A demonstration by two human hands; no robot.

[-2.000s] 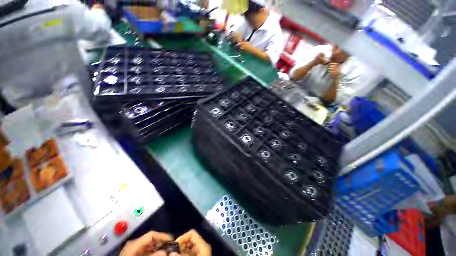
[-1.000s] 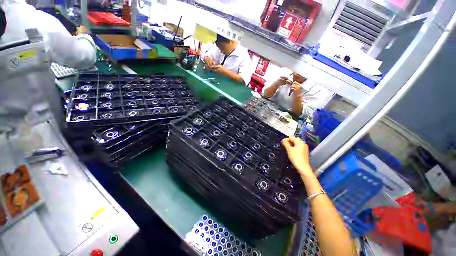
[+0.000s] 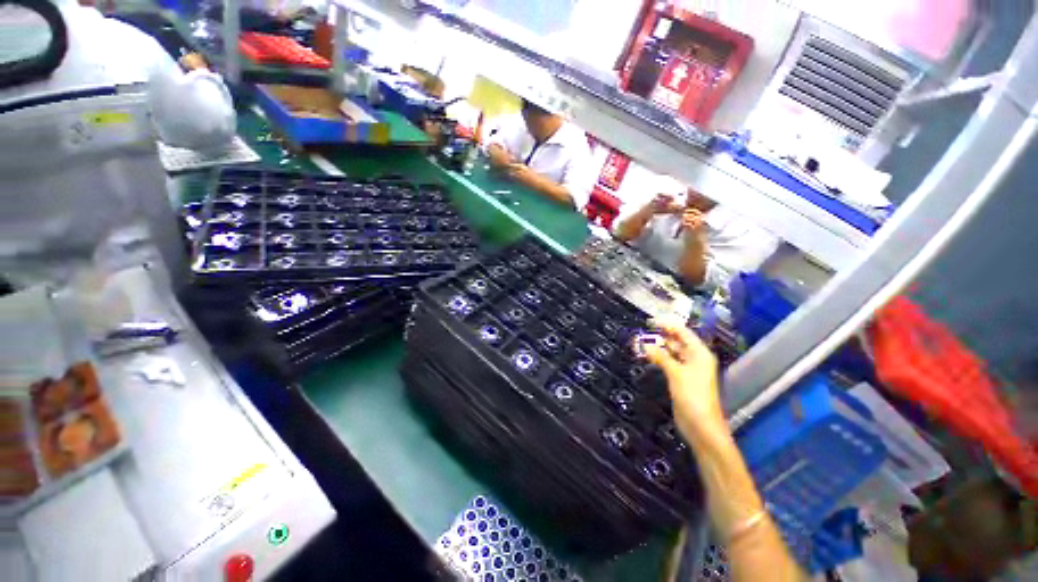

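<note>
My right hand (image 3: 690, 373) reaches in from the lower right over the far right part of a tall stack of black blister trays (image 3: 512, 415). Its thumb and fingertips are closed on a small round part (image 3: 649, 341) with a bright rim, just at the tray's top surface. Whether the part is clear of its pocket cannot be told. The top tray's gridded pockets hold round black housings (image 3: 525, 360) with pale rings. My left hand is out of the picture.
A lower stack of black trays (image 3: 342, 267) stands behind left. A perforated parts tray (image 3: 492, 548) lies on the green mat in front. The white machine bed at left carries orange nests (image 3: 77, 438) and a red button (image 3: 238, 567). Two people sit across the bench; blue crates (image 3: 808, 438) stand right.
My right hand came into view after the earliest frame, where both hands were together at the lower edge. Since the last frame it has shifted slightly nearer, and a bright-rimmed part now shows at its fingertips.
</note>
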